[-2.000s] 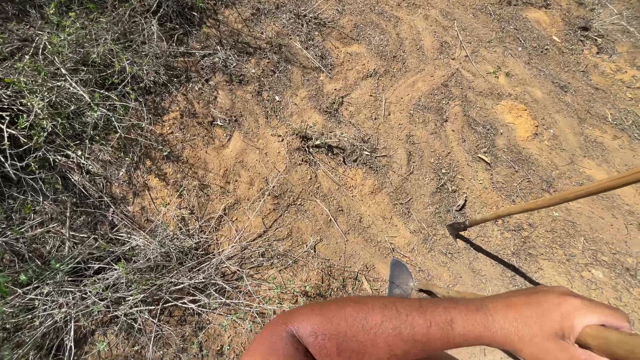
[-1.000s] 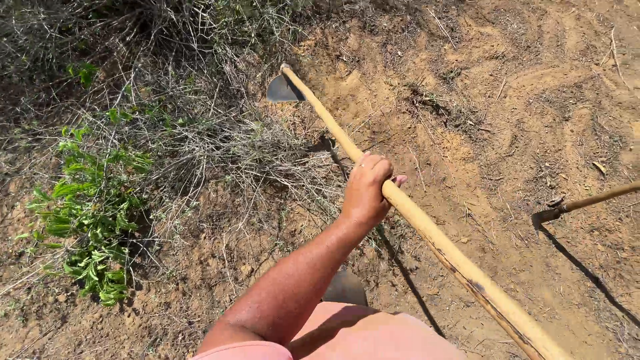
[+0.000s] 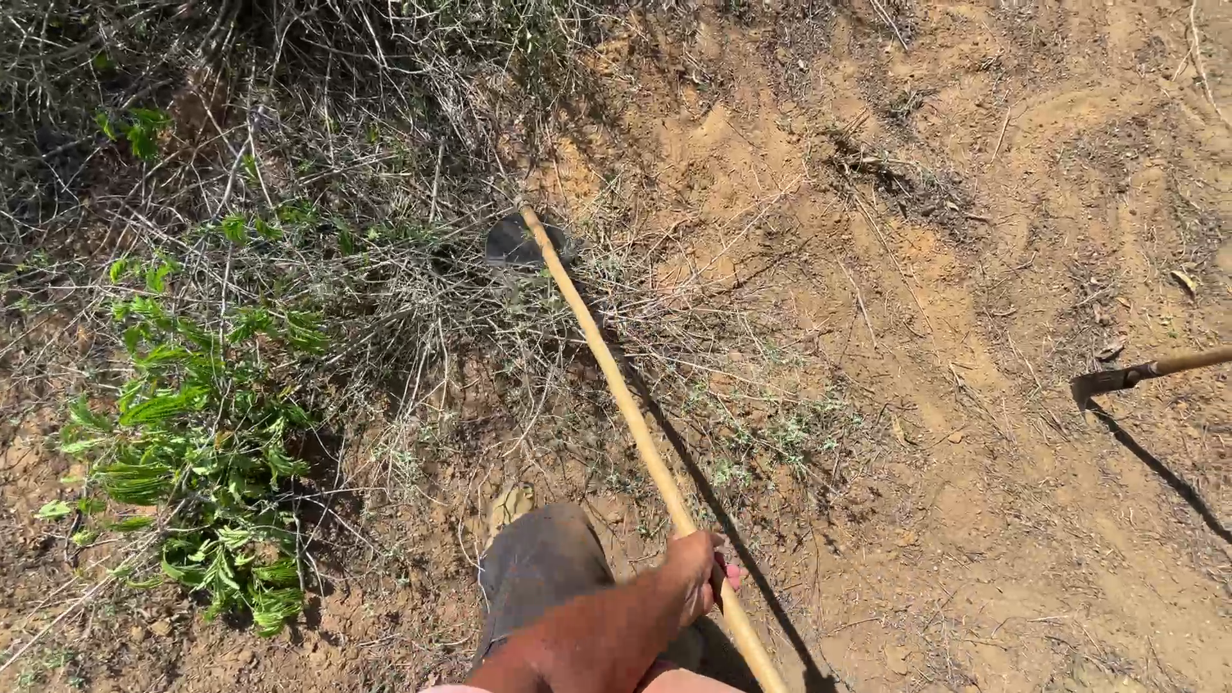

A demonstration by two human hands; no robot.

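My left hand [image 3: 695, 576] grips the pale wooden handle of a hoe [image 3: 630, 423] near the bottom centre of the view. The handle runs up and to the left. Its dark metal blade [image 3: 512, 243] lies among dry, thin brushwood [image 3: 404, 269], whose twigs partly cover it. My right hand is out of view, and the lower end of the handle passes beyond the bottom edge. Below the blade, my leg in dark trousers [image 3: 544, 563] and a tan shoe [image 3: 511, 502] stand on the soil.
A second hoe [image 3: 1112, 381] with a wooden handle reaches in from the right edge, its metal head at the bare soil. A leafy green plant [image 3: 207, 433] stands at the left. Dense dry shrubs [image 3: 337, 58] fill the upper left, and loose twigs [image 3: 876, 168] lie on the sandy ground.
My left forearm crossed the bottom right two seconds ago. Since one second ago, the hoe blade has come down from the edge of the brush into the twigs. The view has shifted left.
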